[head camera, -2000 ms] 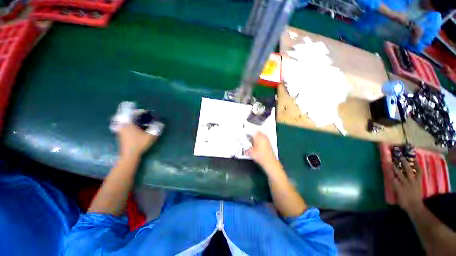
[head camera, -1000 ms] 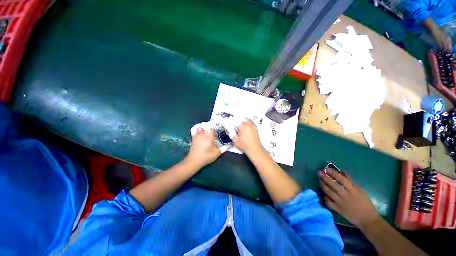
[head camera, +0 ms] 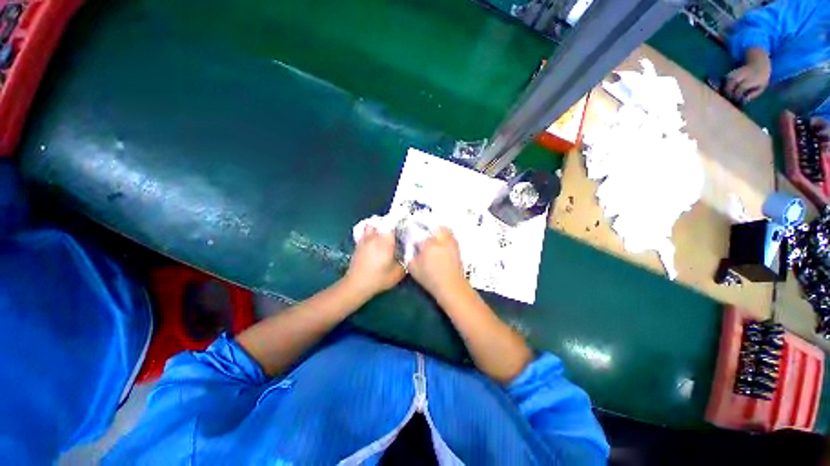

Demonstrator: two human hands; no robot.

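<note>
My left hand [head camera: 374, 262] and my right hand [head camera: 435, 258] are close together over the lower left part of a smudged white paper sheet [head camera: 510, 259]. Both hands hold a crumpled white cloth [head camera: 369, 225]. A small dark patch between the fingers looks like the watch head [head camera: 401, 235], mostly covered by cloth and fingers. A dark container with a round silvery top [head camera: 525, 195] stands at the sheet's upper right corner.
A grey post [head camera: 573, 77] rises behind the sheet. A white pile [head camera: 644, 164] lies on brown board [head camera: 733, 150]. A black box [head camera: 757, 250] and red parts tray [head camera: 792, 382] are right. Another worker's hand [head camera: 748, 80] is at upper right.
My left hand has come from the left to meet my right over the sheet. The watch head is now more covered. Another person's hand and the watch on the bench at right are gone.
</note>
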